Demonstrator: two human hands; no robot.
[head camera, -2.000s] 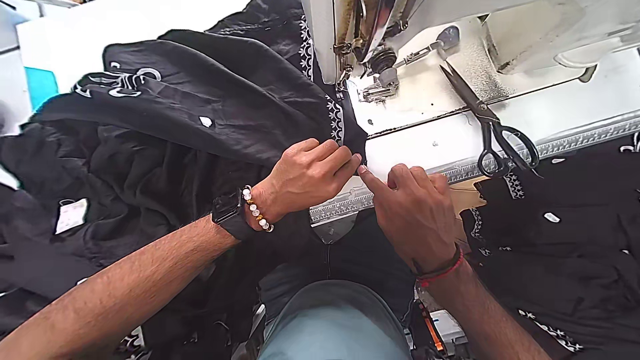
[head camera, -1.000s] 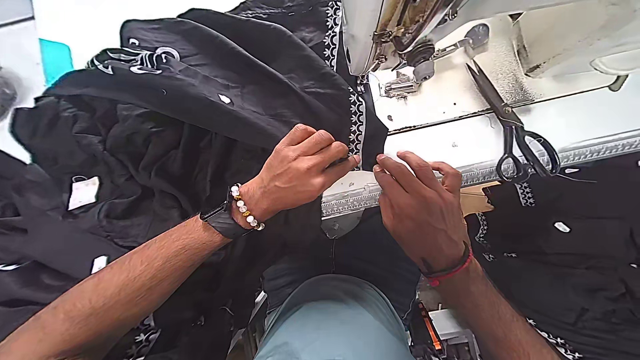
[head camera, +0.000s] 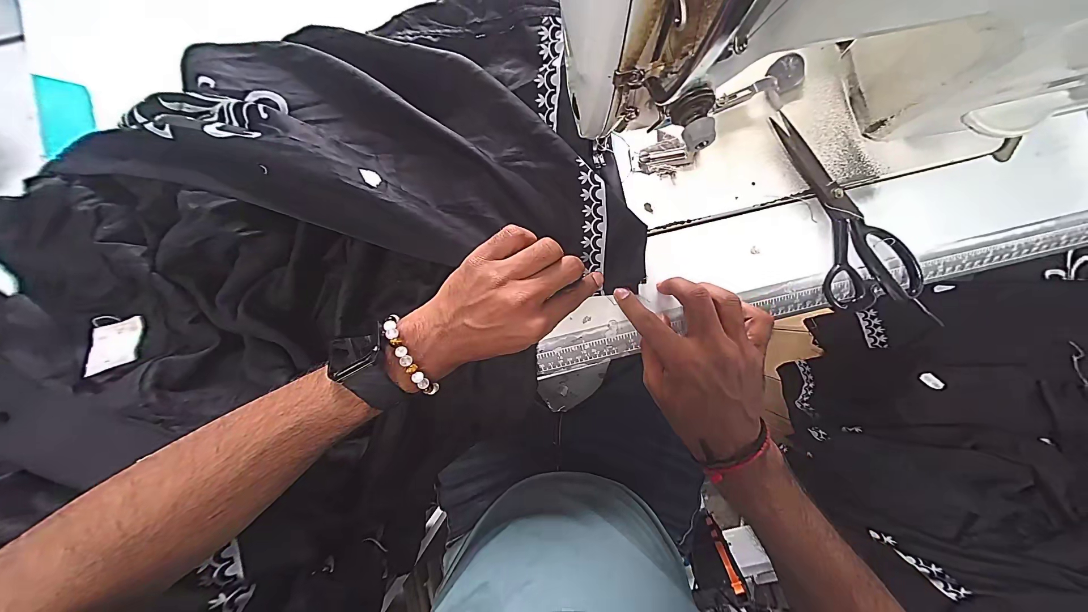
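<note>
Black fabric with a white embroidered border lies under the head of a sewing machine and spreads to the left. My left hand, with a beaded bracelet and a dark watch at the wrist, has its thumb and forefinger pinched at the lower end of that border. Just to the right, my right hand rests its fingers near the fabric's edge, over a clear ruler strip along the table's front edge. Its fingers are apart and I see nothing held in them. The presser foot is right of the border.
Black-handled scissors lie on the white machine table, right of my hands, their handles over the ruler strip. More black embroidered fabric is at the right. A white tag lies on the fabric at far left.
My right forefinger has parted from the other fingers and now points toward the fabric's edge. My left hand stays at the border's lower end. The view has shifted slightly.
</note>
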